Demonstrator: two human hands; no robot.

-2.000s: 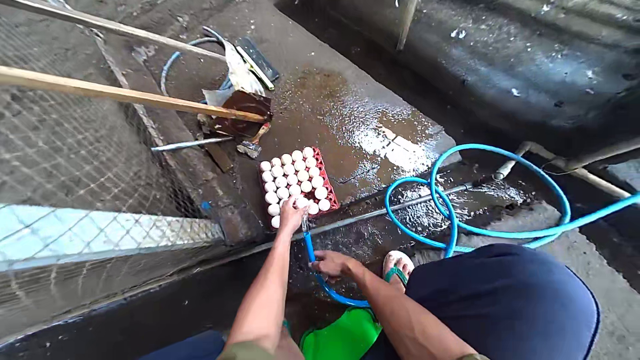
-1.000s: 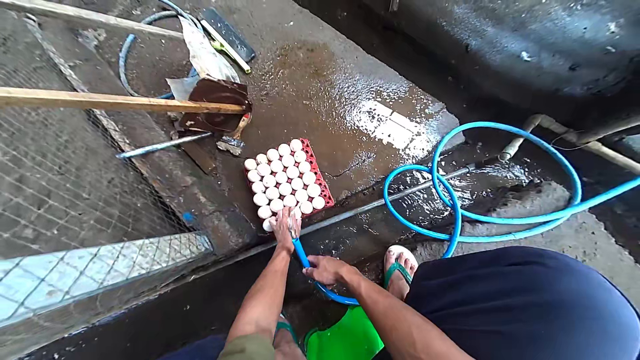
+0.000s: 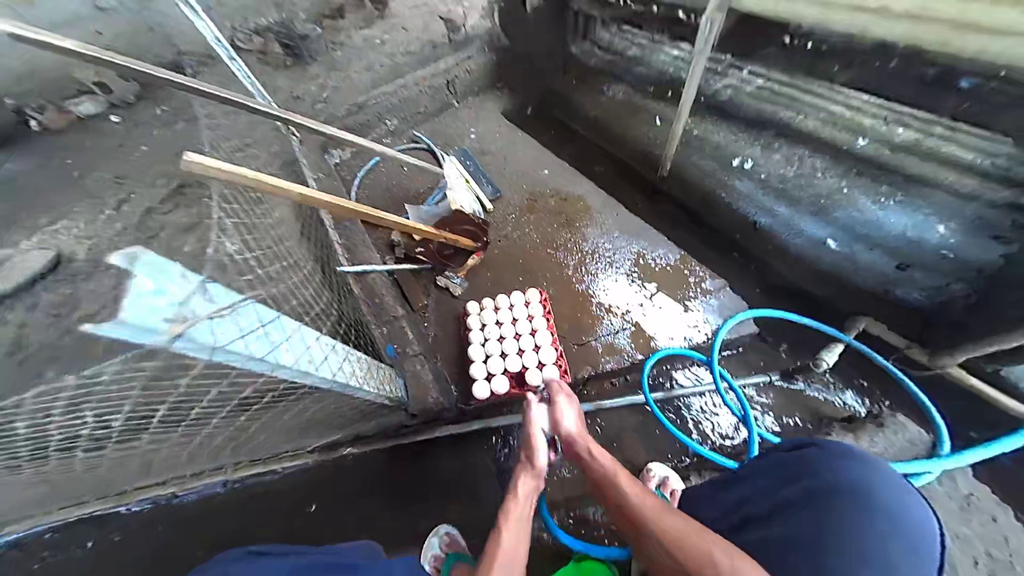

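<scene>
A red plastic egg tray holds rows of whitish eggs on the wet concrete; a cell in the row nearest me shows no egg. Just below its near edge, my left hand and my right hand are close together, palms facing. Something pale and wet shows between them, but whether it is an egg or running water is unclear. The blue hose curves up from below toward my hands, its end hidden. How my fingers grip cannot be made out.
Looped blue hose and a metal pipe lie at right. Wire netting with a pale metal channel stands left. A wooden-handled tool and a brush lie beyond the tray. A green object is below.
My left hand has drawn back from the eggs at the tray's near edge. My right hand has moved up the hose to meet it. The view has shifted.
</scene>
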